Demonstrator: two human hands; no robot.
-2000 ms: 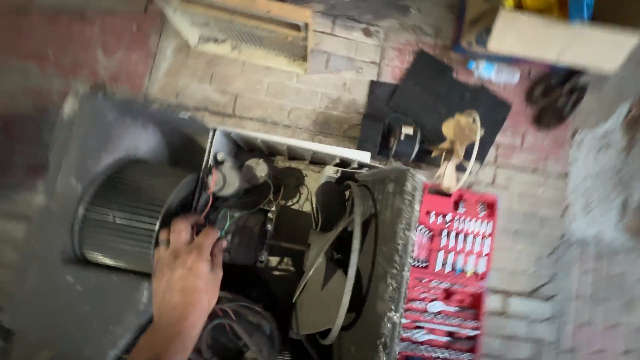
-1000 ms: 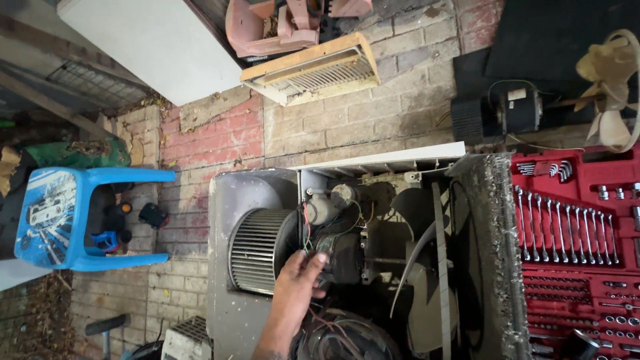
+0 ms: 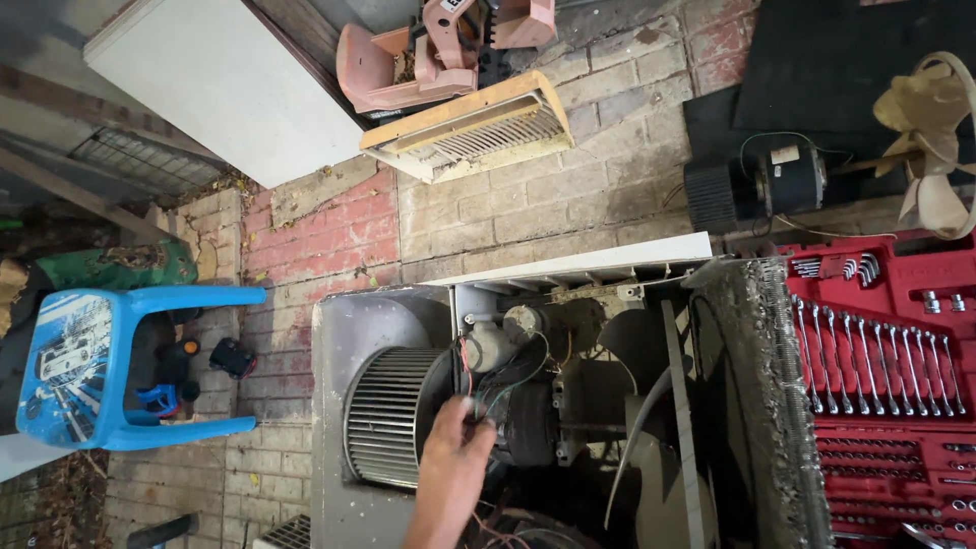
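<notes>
My left hand (image 3: pixel 454 465) reaches into an opened window air conditioner (image 3: pixel 335 503), its thumb and fingertips pinching thin wires (image 3: pixel 499 393) in front of the dark fan motor (image 3: pixel 528 423). Left of the hand lies the slatted blower wheel (image 3: pixel 385 415). Just above sit a grey rounded component (image 3: pixel 488 347) and a pink wire (image 3: pixel 464 354). To the right are a fan blade (image 3: pixel 659 473) and the dusty finned coil (image 3: pixel 785 396). Shadow hides much of the lower interior. My right hand is not in view.
A red socket and wrench set (image 3: pixel 877 423) lies close on the right. Behind it are a spare motor (image 3: pixel 793 179) and a beige fan (image 3: pixel 926 114). A yellowed grille (image 3: pixel 473 130) and pink toy digger (image 3: pixel 412 69) stand beyond; a blue stool (image 3: pixel 114 366) lies left.
The view has swung left and steadied, bringing the blue stool into sight. My left hand remains at the wires beside the blower wheel.
</notes>
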